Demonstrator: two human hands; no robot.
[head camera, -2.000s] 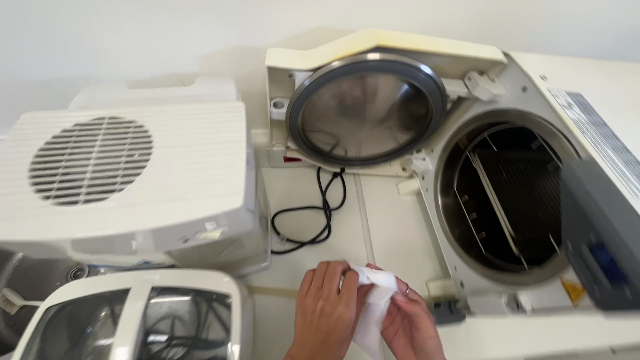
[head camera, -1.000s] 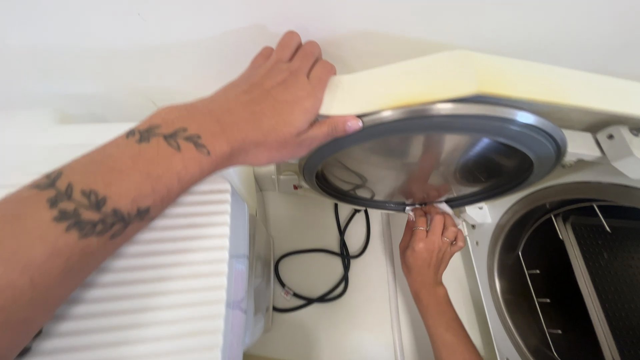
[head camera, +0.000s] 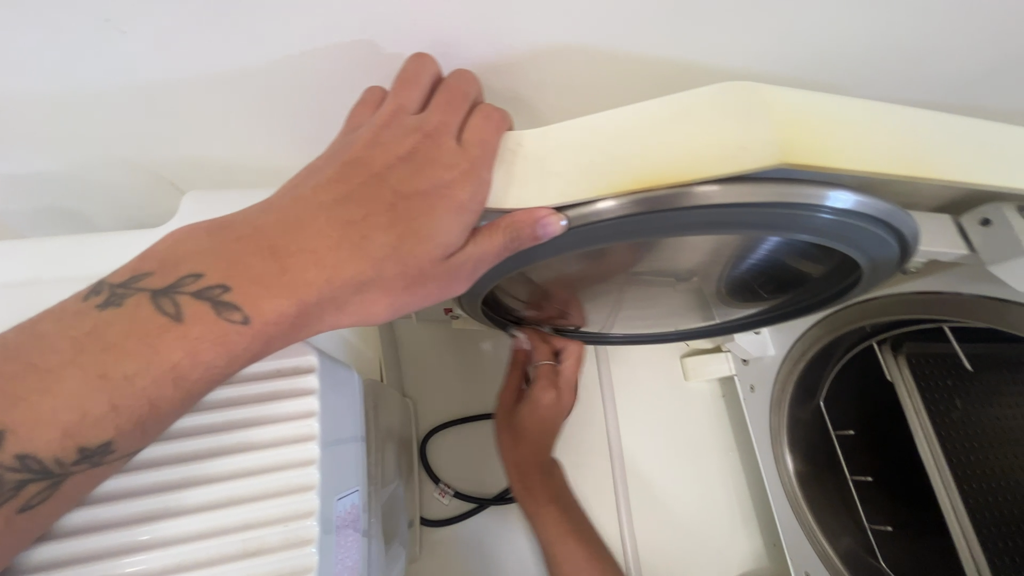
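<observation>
My left hand (head camera: 400, 176) grips the outer edge of the cream autoclave door (head camera: 640, 152), its thumb resting by the metal rim. The door stands open, with a round polished inner plate (head camera: 640, 280) ringed by a grey rubber gasket (head camera: 704, 332). At the lower left of that gasket is my right hand (head camera: 540, 384), a ring on one finger. Its fingertips press a bit of white cloth or tissue (head camera: 522, 339), mostly hidden, against the gasket. To the right the round steel chamber (head camera: 788, 424) is open and shows a rack with a perforated tray (head camera: 960, 432).
A ribbed white appliance housing (head camera: 200, 448) stands at the lower left, beneath my left forearm. A black power cable (head camera: 456, 524) lies coiled on the pale surface behind it. The door hinge (head camera: 996, 232) is at the right, and the wall rises behind the door.
Two seconds ago both hands held the white cloth or tissue in front of the machine; now the left grips the door. Since one second ago my right hand has moved left along the gasket.
</observation>
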